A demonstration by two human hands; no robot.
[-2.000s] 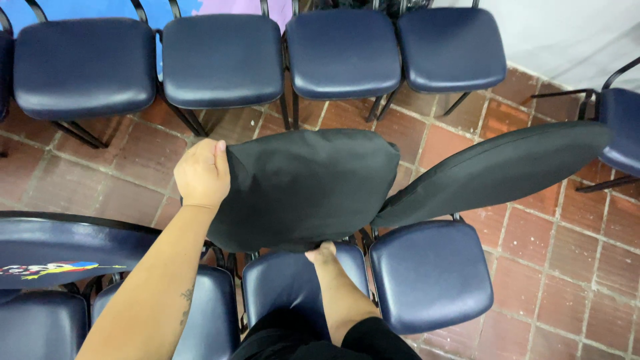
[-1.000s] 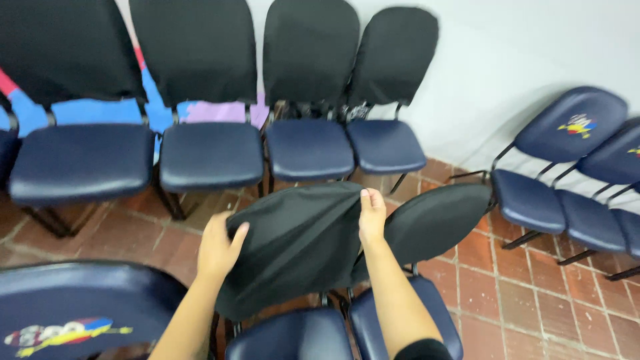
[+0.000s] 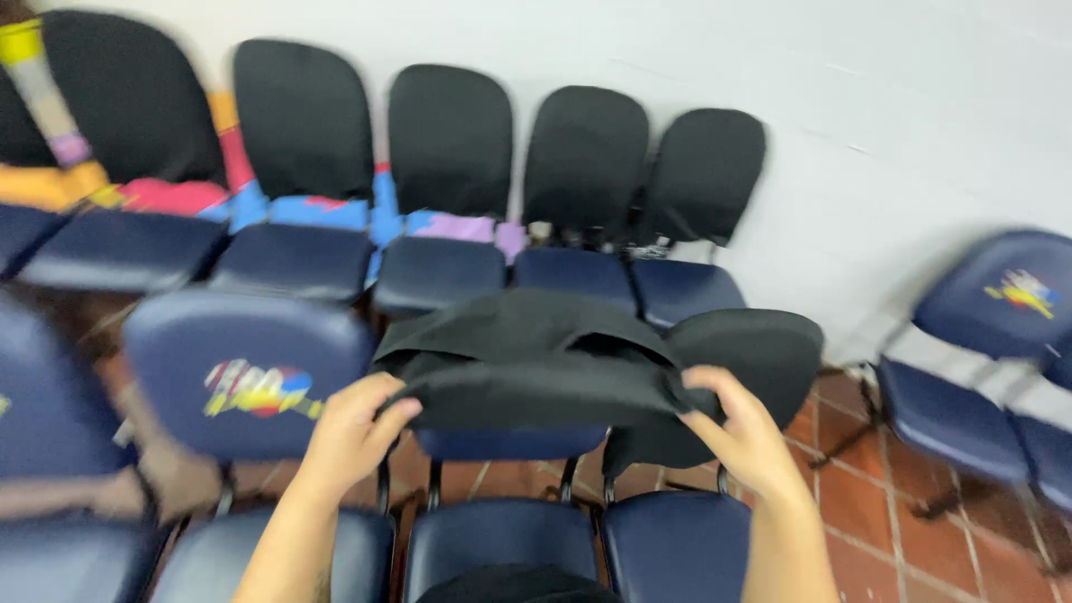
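My left hand [image 3: 360,427] pinches the lower left edge of a black fabric chair cover [image 3: 536,394], and my right hand [image 3: 729,419] grips its lower right corner. The cover is draped over the upper part of a chair's backrest; a strip of the blue back [image 3: 511,444] shows below the cloth. To its right stands a chair back in a black cover [image 3: 754,360]. On the left is an uncovered blue backrest [image 3: 251,368] with a colourful printed design.
A row of chairs with black-covered backs [image 3: 452,142] stands along the white wall [image 3: 879,126]. More blue chairs [image 3: 997,293] are at the right on the red tile floor [image 3: 854,469]. Another person's blurred arm [image 3: 84,494] reaches in at the left.
The cover's lower edge is now gathered up between both hands, and the blue back shows beneath it. My right hand has moved to the cover's lower right corner. The view has tilted up.
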